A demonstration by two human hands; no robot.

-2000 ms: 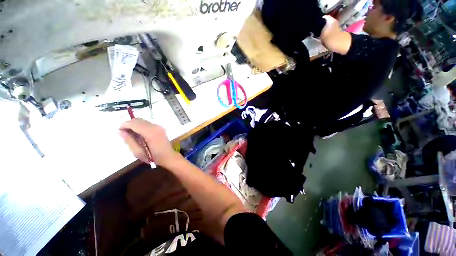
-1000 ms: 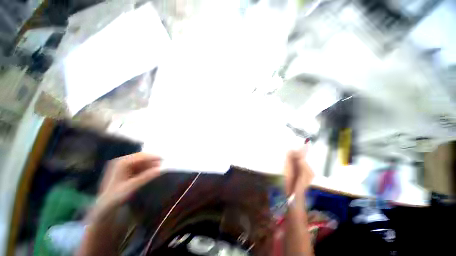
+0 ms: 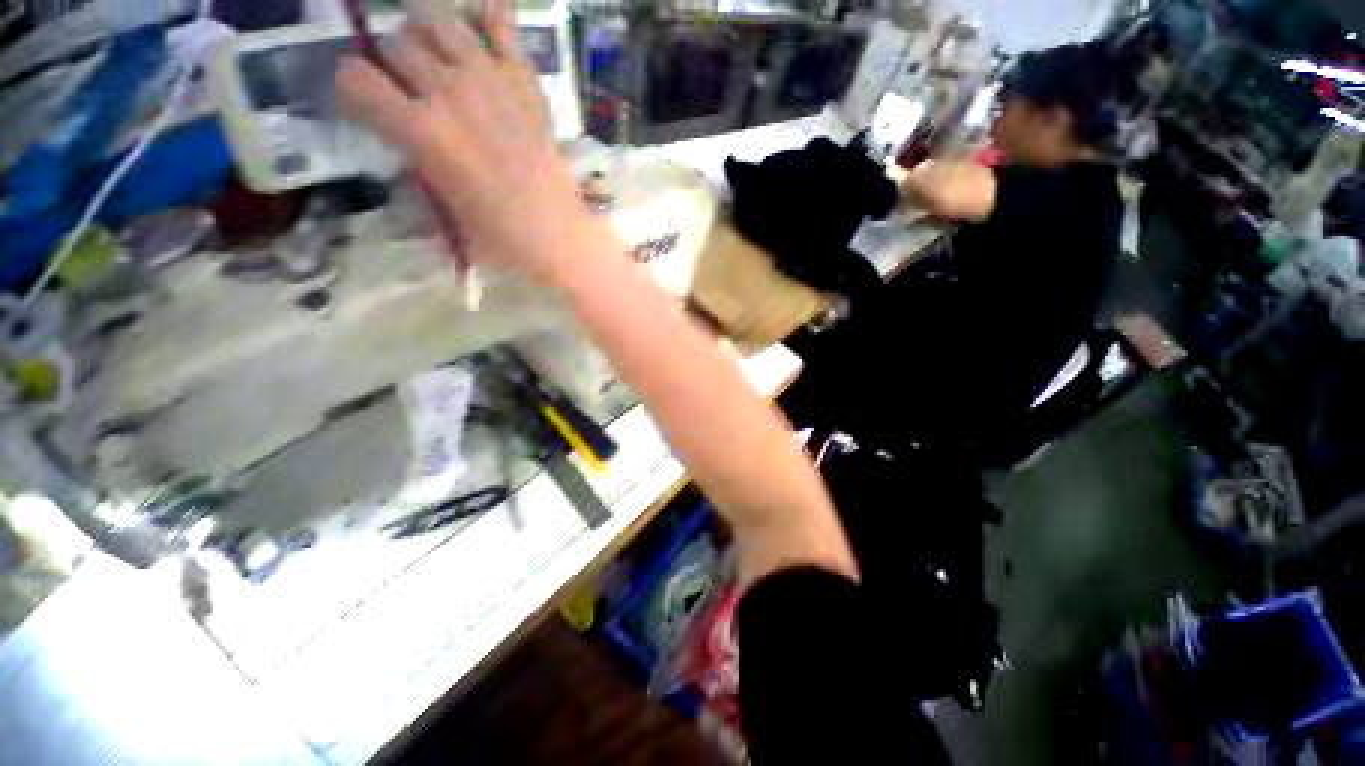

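My right hand point(image 3: 472, 142) is raised above the sewing machine's cream-white body point(image 3: 270, 337), in front of the control panel point(image 3: 285, 112). Its fingers are partly spread, and a dark-red pen point(image 3: 445, 225) is held against the palm, its pale end pointing down. Whether the fingers touch the panel is unclear. A pale sheet with fine lines point(image 3: 90, 659) lies at the lower left, partly washed out by glare. My left hand is out of the picture.
On the table lie black snips point(image 3: 449, 513), a yellow-and-black handled tool point(image 3: 576, 434), a steel ruler point(image 3: 575, 489) and a paper slip point(image 3: 437, 427). A person in black point(image 3: 1018, 270) sits beyond. A blue crate point(image 3: 651, 576) stands below the table edge.
The view has swung right from the papers to the machine. My right hand has risen from the table to the panel with the pen. My left hand has left the picture.
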